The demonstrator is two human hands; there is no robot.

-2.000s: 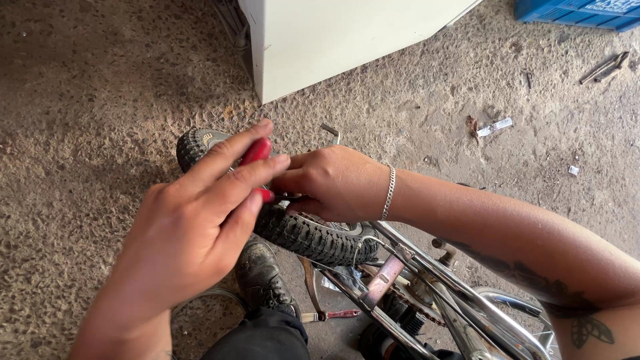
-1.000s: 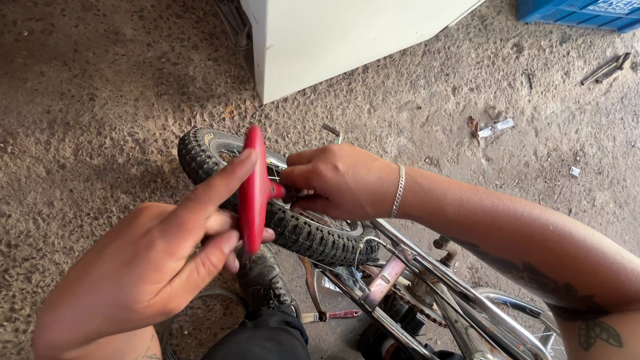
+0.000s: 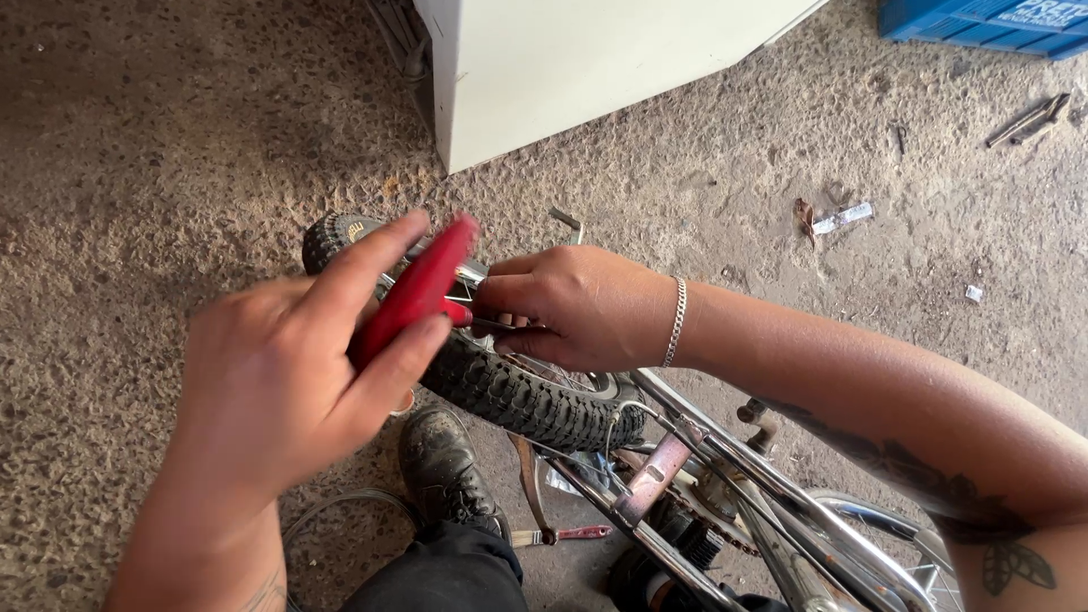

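Observation:
My left hand (image 3: 289, 365) holds the red handle (image 3: 416, 293) of a hand tool, with the thumb below it and a finger along its upper side. A thin dark shaft runs from the handle to my right hand (image 3: 565, 306), whose fingers pinch around it over the spokes. Its tip is hidden by those fingers. Both hands are above the wheel of a bicycle, beside its knobby black tyre (image 3: 527, 404). The chromed bicycle frame (image 3: 748, 472) lies toward the lower right, with a chain and sprocket partly in view.
A white panel or cabinet (image 3: 578, 68) stands ahead, and a blue plastic crate (image 3: 986, 25) is at the top right. A paintbrush (image 3: 582, 533) with a red handle lies near my black boot (image 3: 446, 467). Metal pieces (image 3: 1028, 119) and scraps lie on the rough floor.
The red handle has turned: upright a second ago, it now slants up to the right, with my left hand moved along with it. My right hand stays at the wheel.

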